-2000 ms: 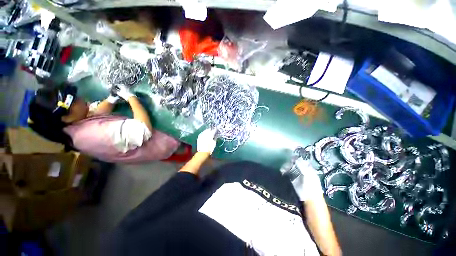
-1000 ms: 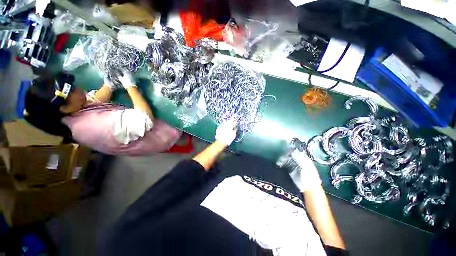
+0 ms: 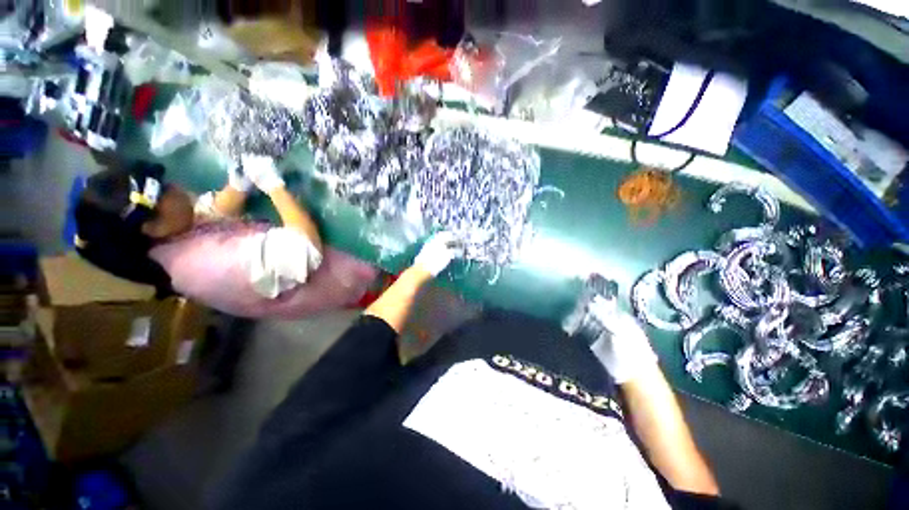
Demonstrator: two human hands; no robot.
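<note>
A loose, tangled pile of silvery wire [image 3: 478, 189] lies on the green bench in front of me. My left hand [image 3: 439, 253], in a white glove, is at the pile's near edge with its fingertips at the wires; whether it grips any is too blurred to tell. My right hand [image 3: 620, 344], also gloved, is closed around a small bunch of dark silvery wire leads [image 3: 590, 307] near the bench's front edge. Many curved wire bundles [image 3: 777, 309] lie heaped to the right of my right hand.
A coworker [image 3: 249, 249] at left handles a greyish wire heap [image 3: 249, 125]. Darker wire coils [image 3: 349, 149] lie beside the loose pile. An orange tangle [image 3: 648, 191], a white sheet [image 3: 698, 108] and a blue bin [image 3: 817, 159] are at the back. Cardboard boxes [image 3: 120, 349] stand lower left.
The view has shifted slightly. My left hand has moved along the pile's near edge, lately a little leftward. My right hand stays around the bunch of leads.
</note>
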